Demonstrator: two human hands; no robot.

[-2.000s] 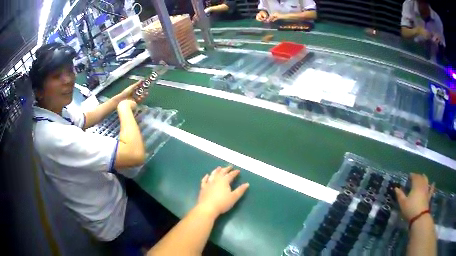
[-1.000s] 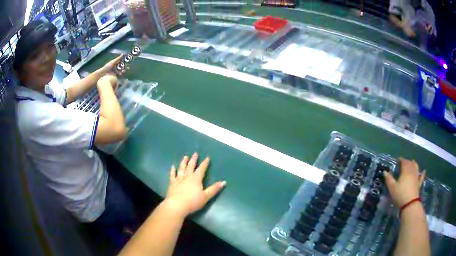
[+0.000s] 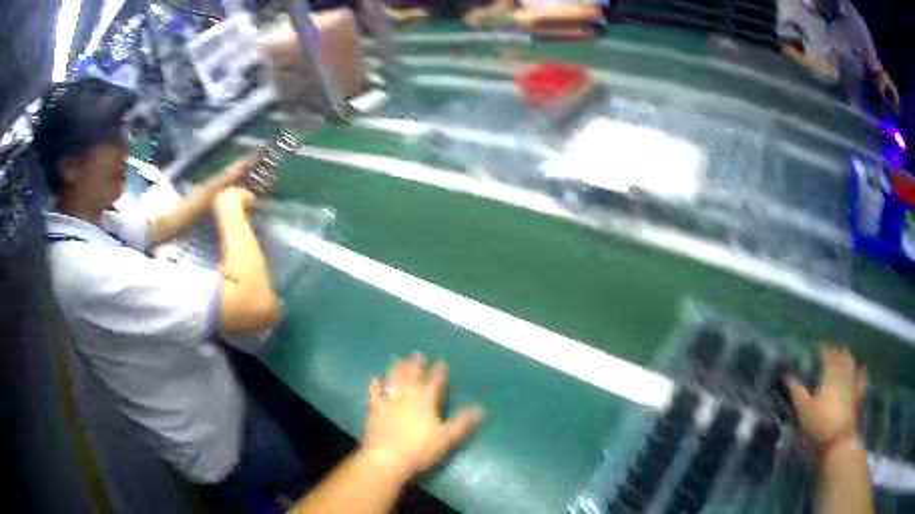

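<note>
A clear blister tray point(image 3: 652, 402) with rows of small black parts point(image 3: 702, 346) lies at the lower right, blurred and cut off by the bottom edge. My right hand point(image 3: 831, 397) is at the tray's right side, over its upper part, fingers apart; whether its fingertips touch a part is too blurred to tell. My left hand point(image 3: 406, 417) is over the green surface left of the tray, fingers spread, holding nothing.
A neighbour point(image 3: 150, 291) at left holds a linked part strip point(image 3: 271, 161) above a clear tray point(image 3: 301, 241). Across the white-striped green line point(image 3: 482, 236) lie clear middle trays point(image 3: 742, 191), a white sheet point(image 3: 632, 159) and a red tray point(image 3: 552, 82). A blue bin point(image 3: 875, 216) stands at right.
The view has shifted and blurred, so the scene sits lower and slightly to the right than one second ago. My left hand stays spread on the left; my right hand stays by the tray.
</note>
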